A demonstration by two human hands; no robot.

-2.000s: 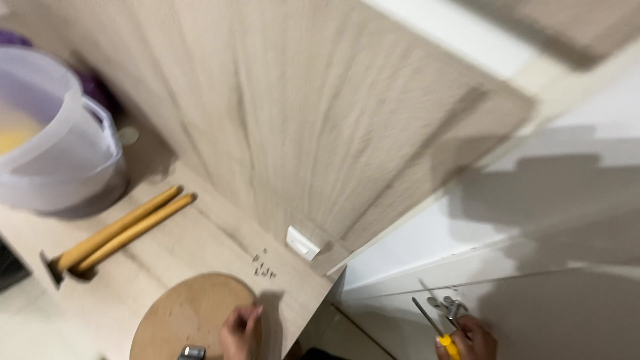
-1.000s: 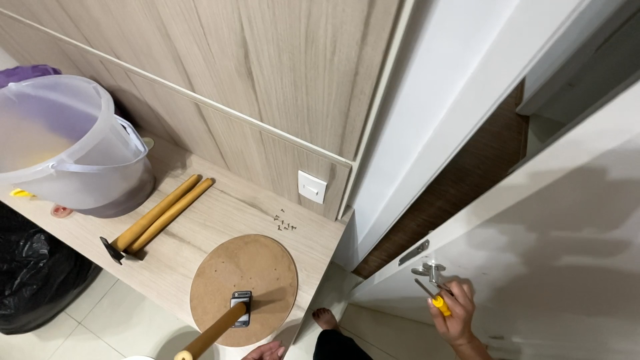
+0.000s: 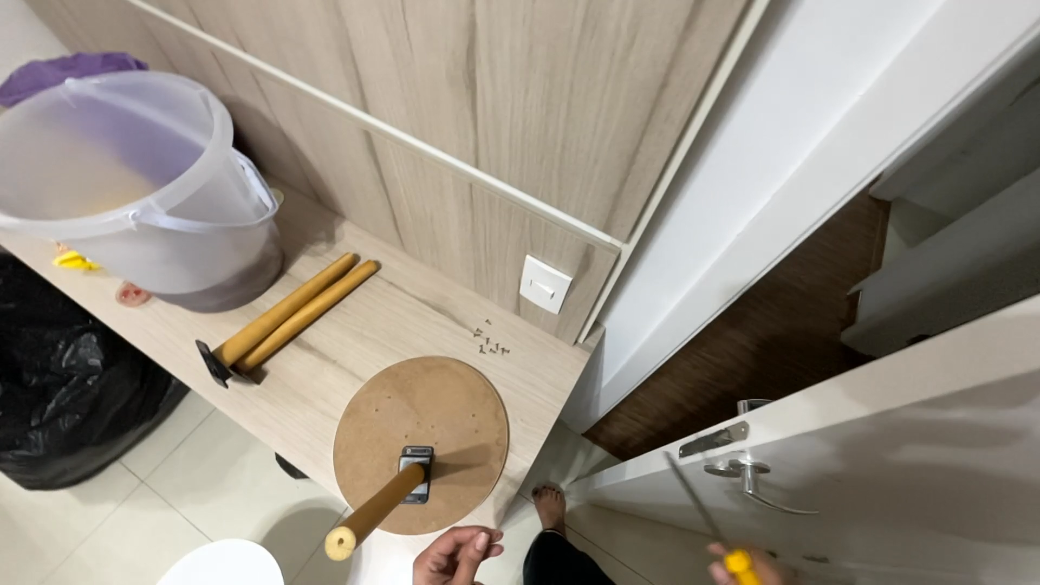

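My left hand (image 3: 459, 554) is just below a round wooden board (image 3: 382, 414), its thumb and fingertips close together; whether it pinches something small I cannot tell. On the board, a wooden leg (image 3: 378, 510) rises from a black mounting bracket (image 3: 427, 456). At the bottom right, my right hand (image 3: 760, 565) grips a screwdriver (image 3: 738, 562) by its yellow handle, the shaft pointing up and left. Small screws (image 3: 492, 345) lie scattered on the wood-grain counter (image 3: 439, 321) beyond the board. Two more wooden legs (image 3: 296, 309) with black brackets lie side by side left of it.
A translucent plastic bucket (image 3: 195, 260) stands at the counter's left. A black plastic bag (image 3: 73, 390) sits on the tiled floor. The white door (image 3: 894, 455) with a metal handle (image 3: 747, 474) stands ajar at right. A white round object (image 3: 223, 565) and a bare foot (image 3: 550, 505) are low in view.
The right hand with the screwdriver has moved down, away from the door handle. The left hand has come further into view beside the board. The view has swung since the first frame.
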